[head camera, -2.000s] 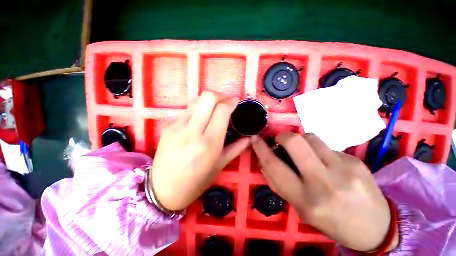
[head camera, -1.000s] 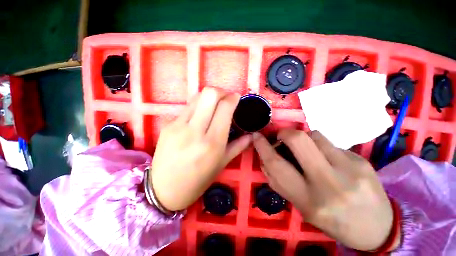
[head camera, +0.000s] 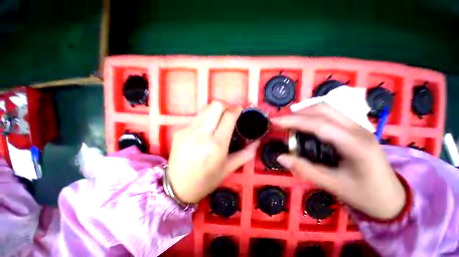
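Observation:
My left hand (head camera: 204, 150) holds a watch body (head camera: 252, 124) by its edge over the middle of the foam tray, glossy black face up with a thin bright rim. My right hand (head camera: 347, 165) is just right of it, slightly blurred. It holds a dark object (head camera: 317, 149) with a gold-looking edge, perhaps stacked watch bodies; the fingers hide part of it. The coral-red foam tray (head camera: 251, 62) has watch bodies in many pockets, some showing dull ringed backs, such as the one in the top row (head camera: 280, 91).
A white cloth (head camera: 352, 103) lies across the tray's upper right, behind my right hand. A blue stick (head camera: 383, 123) leans beside it, partly hidden by my sleeve. A red box (head camera: 40, 115) with white paper (head camera: 22, 161) is at left. A white stick (head camera: 451, 149) is at the right edge.
My right hand has moved away from the left-held watch body and turned, showing the dark object. The tray appears lower and smaller in view. My left hand keeps its hold.

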